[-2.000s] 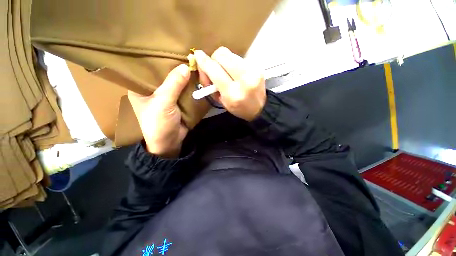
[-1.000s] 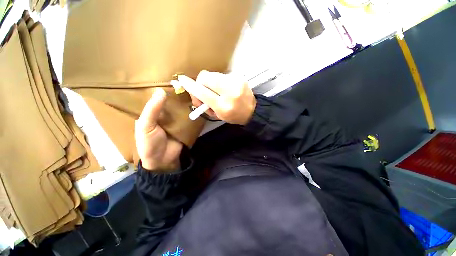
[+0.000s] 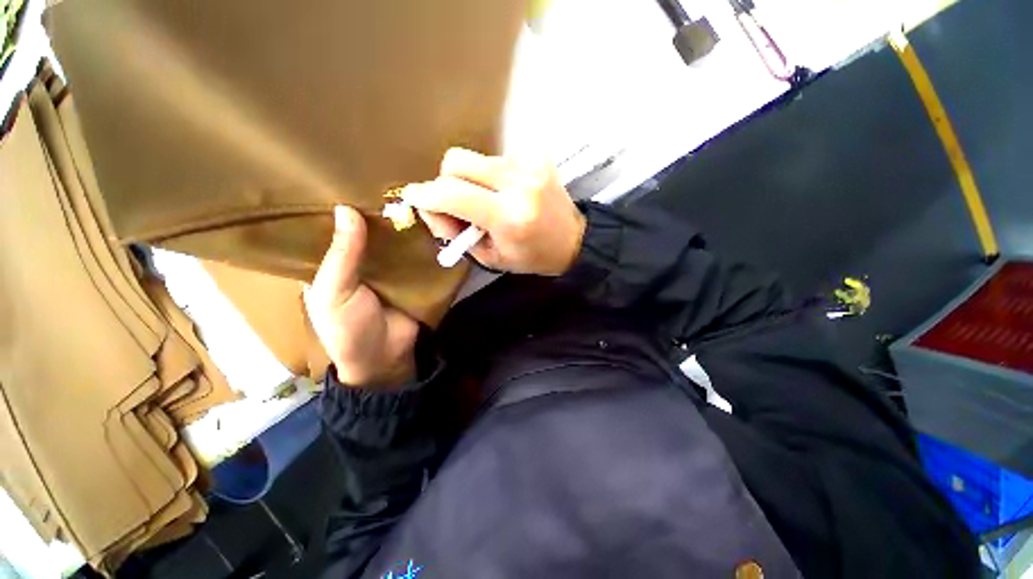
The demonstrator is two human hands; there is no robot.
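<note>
A large tan bag panel (image 3: 283, 102) with a seam across it lies in front of me, its lower part folded. My left hand (image 3: 360, 311) grips the panel's lower edge, thumb on top beside the seam, fingers hidden underneath. My right hand (image 3: 510, 215) holds a white pen-like tool (image 3: 461, 245); its tip is hidden. The right fingertips touch a small gold logo fitting (image 3: 395, 195) and a pale-yellow piece (image 3: 401, 215) at the seam. A thin black band shows partly under the right hand.
Layered tan panels (image 3: 79, 328) hang over the table's left side. A hammer (image 3: 693, 39) and pink-handled snips (image 3: 766, 43) lie at the upper right of the white tabletop (image 3: 600, 79). A grey machine with a red top (image 3: 985, 317) and a blue crate (image 3: 963, 481) stand at the right.
Since two seconds ago my view has shifted. My left thumb has moved away from the fitting to the left along the seam. The right hand stays at the fitting with the tool.
</note>
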